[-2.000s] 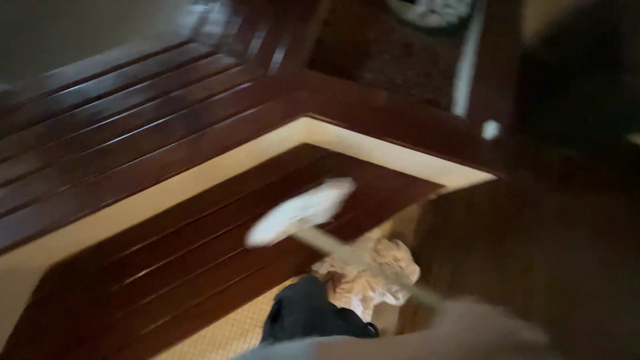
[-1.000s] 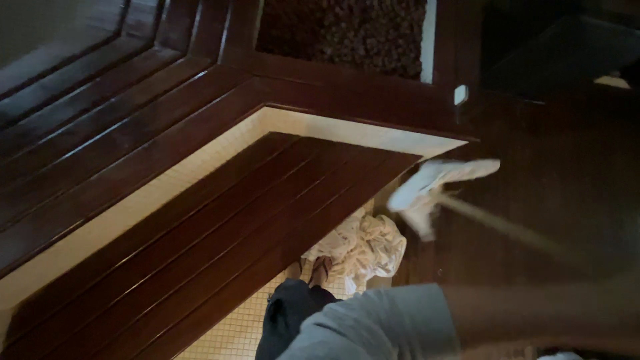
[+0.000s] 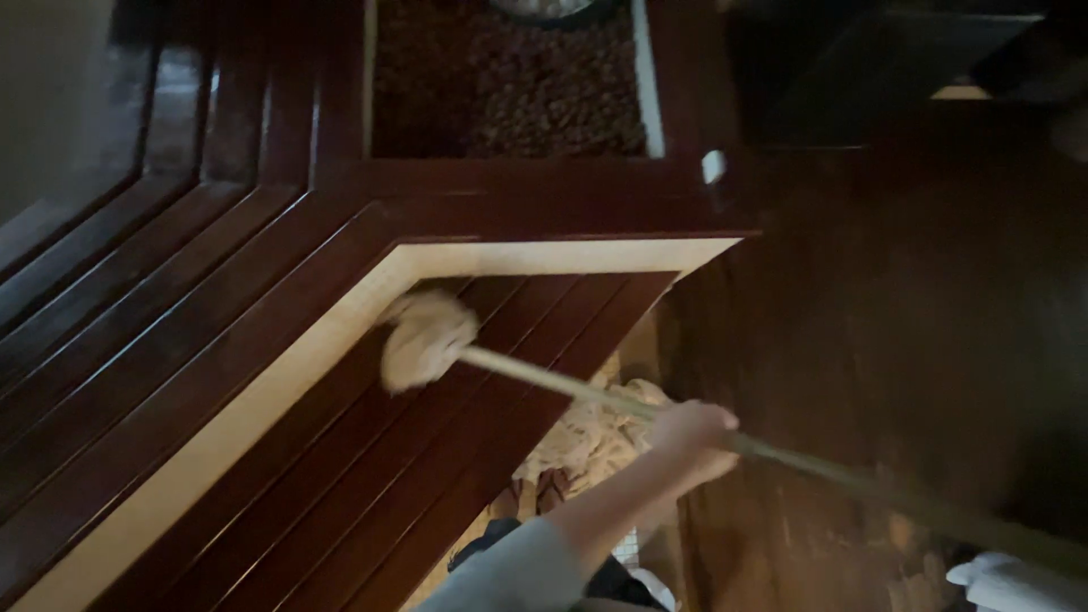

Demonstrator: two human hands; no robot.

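Observation:
My left hand (image 3: 693, 438), at the end of a grey sleeve, is closed around the long pale handle (image 3: 544, 376) of a mop. The handle runs from the centre down to the lower right edge. A blurred off-white cloth mop head (image 3: 427, 340) is over the upper left of the lower dark red plank step (image 3: 476, 425), beside its pale riser (image 3: 255, 395). My right hand is outside the picture. Beneath the handle lies a crumpled cream cloth (image 3: 586, 438), close to my feet in sandals (image 3: 551, 486).
More glossy plank steps (image 3: 170, 280) rise at the left. A framed bed of dark pebbles (image 3: 510, 93) is at the top, with a small white object (image 3: 713, 167) near its corner. Dark wooden floor (image 3: 850, 340) spans the right. Pale fabric (image 3: 1011, 582) shows bottom right.
The mop head has moved left, from over the dark floor beside the step's tip a second ago to the upper left of the lower step.

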